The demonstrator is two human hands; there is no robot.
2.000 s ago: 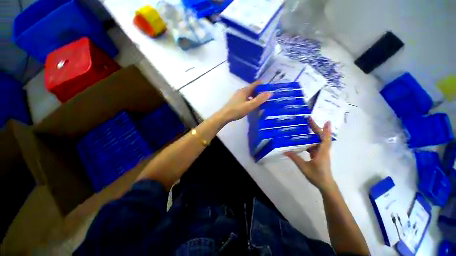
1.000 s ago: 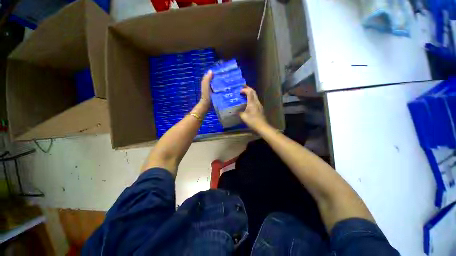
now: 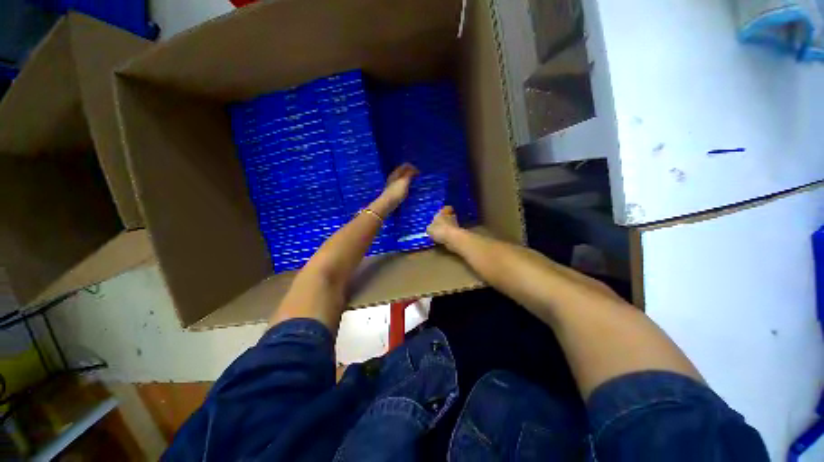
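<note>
A large open brown shipping carton point(image 3: 181, 198) stands in front of me. Tight rows of blue retail boxes point(image 3: 307, 171) fill its left part. The right part has a lower, darker blue layer. My left hand point(image 3: 397, 187) and my right hand point(image 3: 443, 226) reach down inside, at the two sides of a short row of retail boxes point(image 3: 420, 206) in the near right part. They hold this row between them. Its lower side and the fingertips are partly hidden.
A second open brown carton point(image 3: 59, 162) stands at the left. The white table point(image 3: 714, 307) is on the right, with a pale blue-edged cloth item point(image 3: 777, 27) at its far end and blue pieces at the right rim. A red stool part point(image 3: 397, 323) shows below the carton.
My hands have lowered the row of boxes from above the carton into its near right part. The view has shifted, so the carton looks larger and nearer.
</note>
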